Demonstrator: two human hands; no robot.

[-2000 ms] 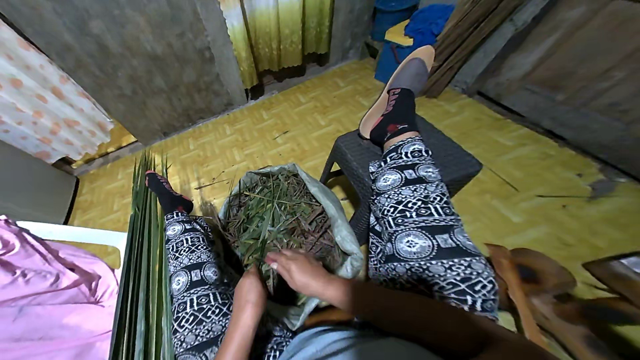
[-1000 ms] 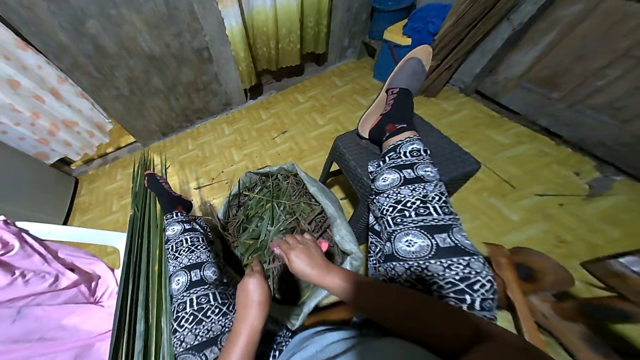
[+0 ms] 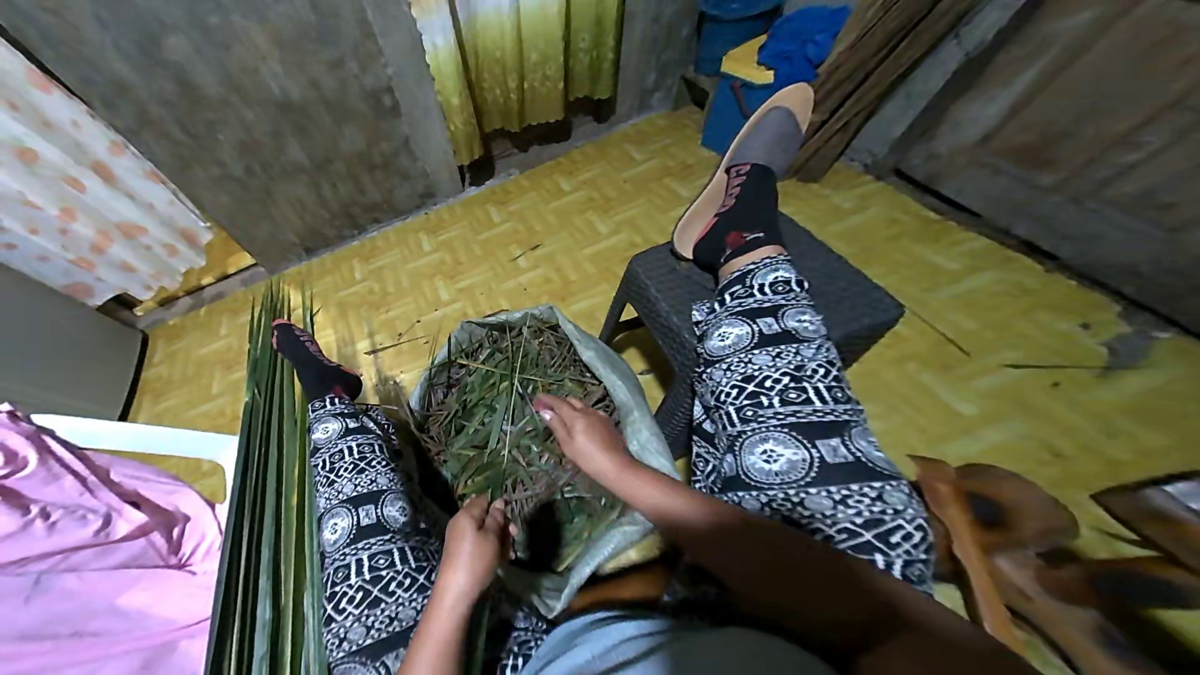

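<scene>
An open woven sack [image 3: 637, 403] stands between my legs, filled with green and brown leaf scraps [image 3: 506, 394]. At its near left rim, my left hand [image 3: 476, 544] has its fingertips pinched on a thin leaf strip [image 3: 509, 431] that runs up over the scraps. My right hand [image 3: 583, 433] is over the right part of the sack, with its thumb and fingers close together; whether it holds anything I cannot tell. Long green palm leaves [image 3: 267, 506] lie beside my left leg.
My right foot rests on a dark woven-pattern stool [image 3: 844, 281]. A white chair [image 3: 141, 437] with pink cloth [image 3: 103, 553] is at the left. Brown wooden furniture [image 3: 1012, 525] stands at the lower right. Blue containers [image 3: 722, 112] are by the far wall.
My right hand has moved from the middle of the sack toward its right side, away from my left hand. The pink thing beside the right hand one second ago no longer shows.
</scene>
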